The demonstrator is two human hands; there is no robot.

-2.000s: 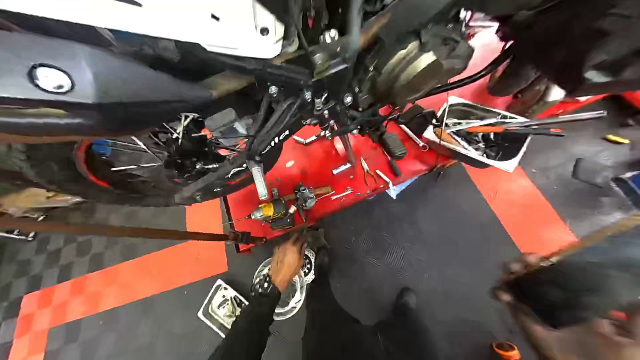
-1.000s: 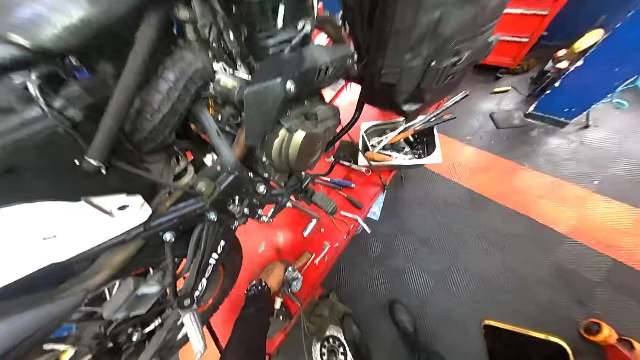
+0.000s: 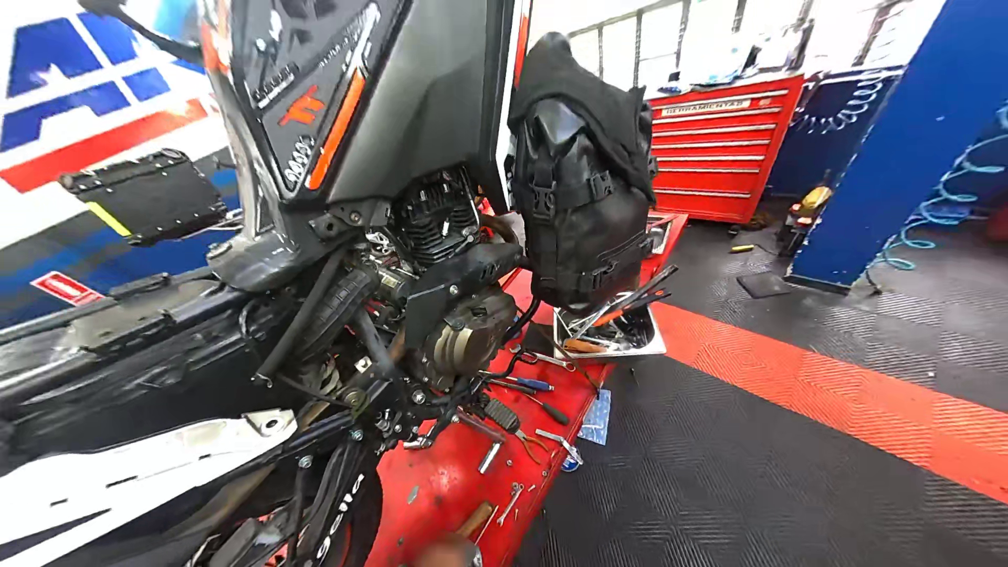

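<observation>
The blurred top of my left hand (image 3: 442, 550) shows at the bottom edge, over the red work platform (image 3: 425, 480). Beside it lie a wooden handle (image 3: 476, 520) and a small metal part; whether the hand touches them cannot be told. My right hand is out of view. Above the platform stands a partly stripped motorcycle with its engine (image 3: 465, 335) exposed. Pliers (image 3: 529, 446), a cylindrical metal socket (image 3: 489, 457), a small wrench (image 3: 510, 504) and screwdrivers (image 3: 535, 384) lie on the platform near the foot peg (image 3: 502, 415).
A metal tray (image 3: 656, 339) of tools sits at the platform's far right corner. A black bag (image 3: 583, 205) hangs beside the engine. Behind are a red tool cabinet (image 3: 709, 157) and a blue pillar (image 3: 874, 150). A white frame part (image 3: 142, 465) spans the lower left.
The view has swung up toward the engine and cabinet. My left hand, fully seen on the platform before, now shows only at the bottom edge.
</observation>
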